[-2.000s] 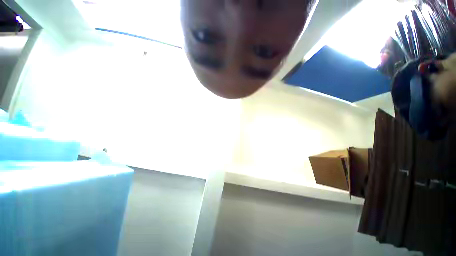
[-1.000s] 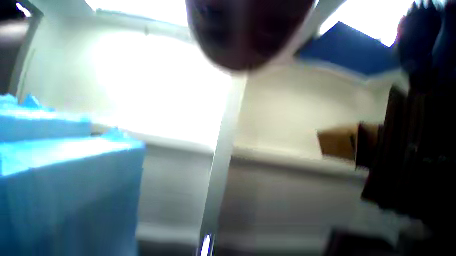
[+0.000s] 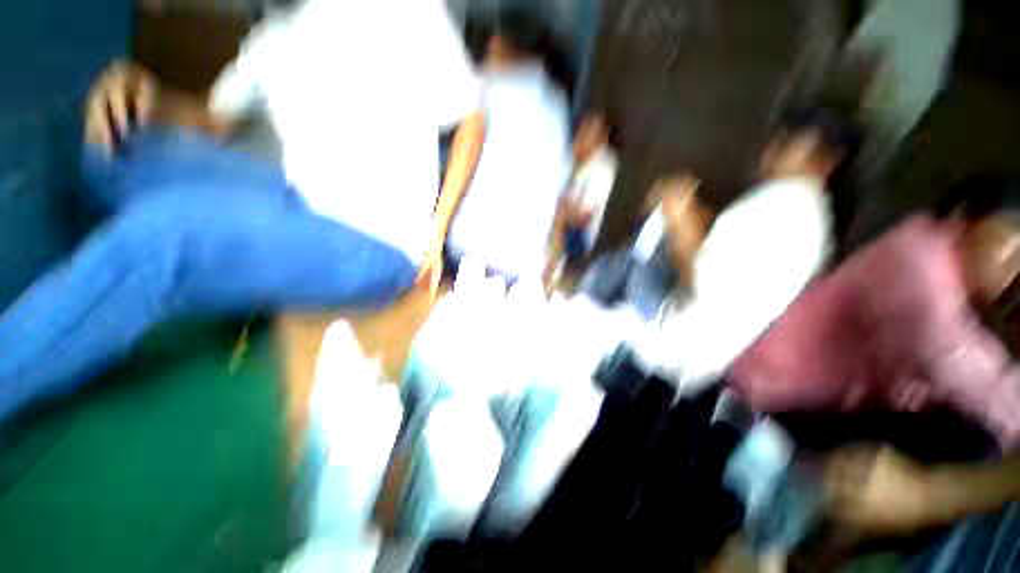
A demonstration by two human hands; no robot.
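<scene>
The view is strongly blurred. Slim white to pale blue cartons [image 3: 459, 459] stand in a group at the lower middle, some with pointed tops. Black pieces [image 3: 626, 476] lie or stand close together to their right. Brown cardboard [image 3: 302, 369] shows at the group's left edge. Neither my left hand nor my right hand can be made out. A bare hand and forearm [image 3: 884, 489] come in from the right edge beside a pale blue-white item [image 3: 766, 476]; they look like another person's, and the grip is unclear.
A person in a white top and blue trousers [image 3: 235, 241] sits at the left. Others in white [image 3: 755, 263] and pink [image 3: 872, 313] sit around the pile. Green floor [image 3: 145, 459] shows at the lower left.
The camera has swung from a face, walls and a blue-covered stack down to the seated group and the pile. The stacked brown cardboard at the right is out of view.
</scene>
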